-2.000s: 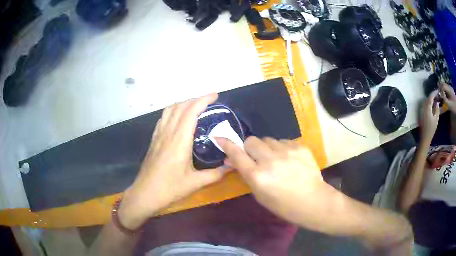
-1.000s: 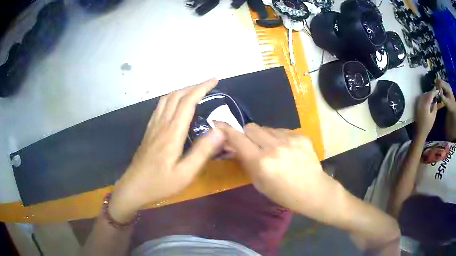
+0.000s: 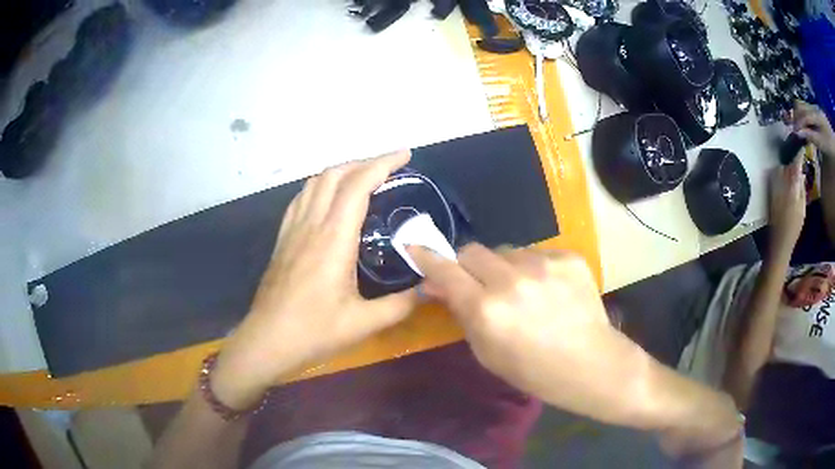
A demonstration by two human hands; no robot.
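Observation:
A glossy black camera housing (image 3: pixel 383 258) stands on the black work mat (image 3: pixel 183 275), its shiny round face turned up. My left hand (image 3: pixel 316 261) is curved around the housing's left side, with fingers at the top and thumb at the lower edge. My right hand (image 3: pixel 513 311) presses a small white wiping cloth (image 3: pixel 424 242) on the face with its fingertips. Part of the face is hidden by the cloth and fingers.
Several black housings (image 3: pixel 639 154) with thin wires stand at the right beyond the orange-yellow tape (image 3: pixel 577 211). Ring-shaped parts (image 3: pixel 540 16) and black brackets (image 3: pixel 384 13) lie at the far side. Another person's hands (image 3: pixel 789 183) hold a small dark part at the far right.
My left thumb has moved off the face to the housing's lower edge, uncovering more of it. The cloth has shifted slightly on the face. The other person's hands have moved a little.

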